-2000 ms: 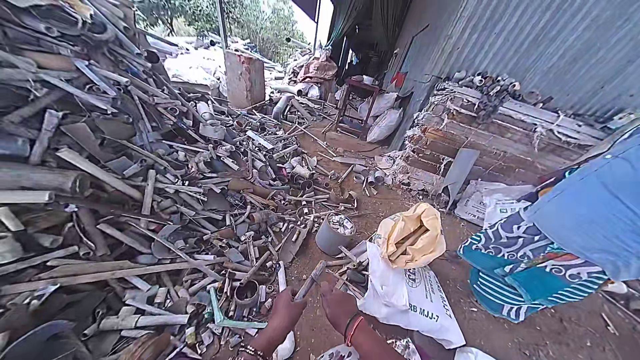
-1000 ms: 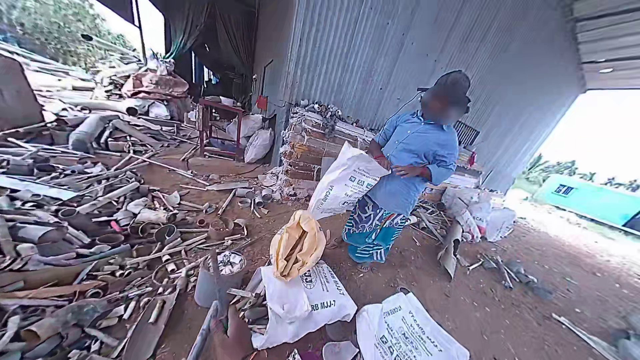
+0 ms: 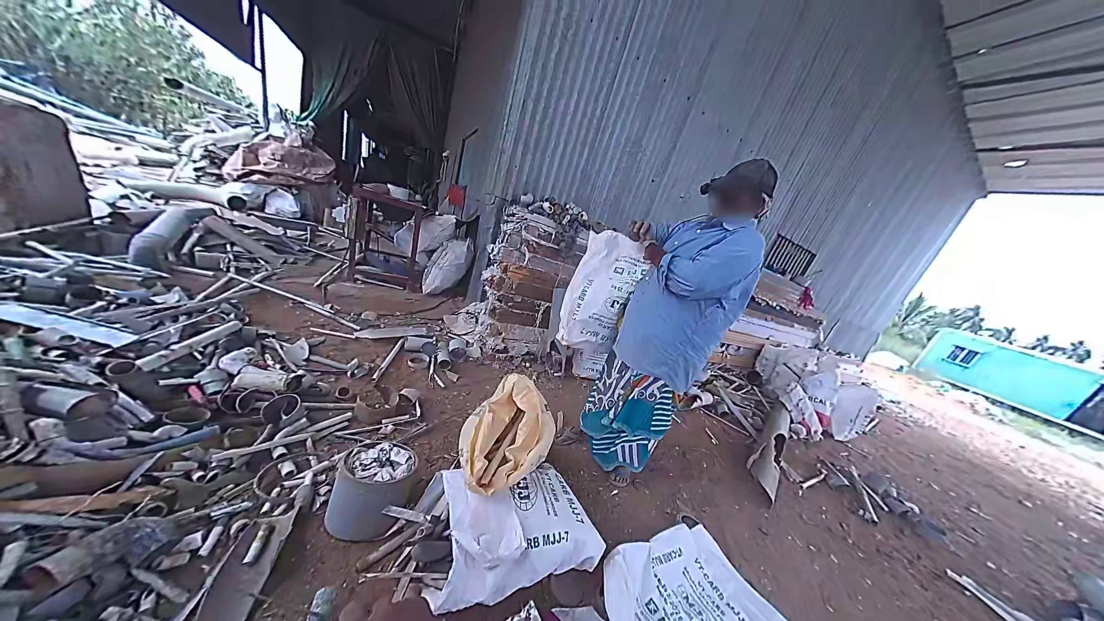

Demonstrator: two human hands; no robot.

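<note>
At the bottom edge, a sliver of what looks like my right hand (image 3: 392,608) shows, mostly cut off; its grip is hidden. Just left of it the end of a grey pipe piece (image 3: 323,604) pokes up, and whether the hand touches it cannot be seen. My left hand is out of view. Beyond, a grey bucket (image 3: 366,509) holds whitish scraps. Beside it stands an open woven sack (image 3: 552,530) with a yellowish rolled-down mouth and long pipe pieces inside. A second white printed sack (image 3: 681,578) lies to its right.
A person in a blue shirt (image 3: 690,293) stands beyond the sacks, holding up a white sack (image 3: 599,289). Scrap pipes (image 3: 250,379) cover the ground at left. Behind are a stacked pile (image 3: 526,285), a small table (image 3: 384,203) and a corrugated metal wall (image 3: 690,103).
The view has swung right and up. Both my hands showed plainly two seconds ago; now only a sliver shows at the bottom edge. The person has turned and raised the white sack.
</note>
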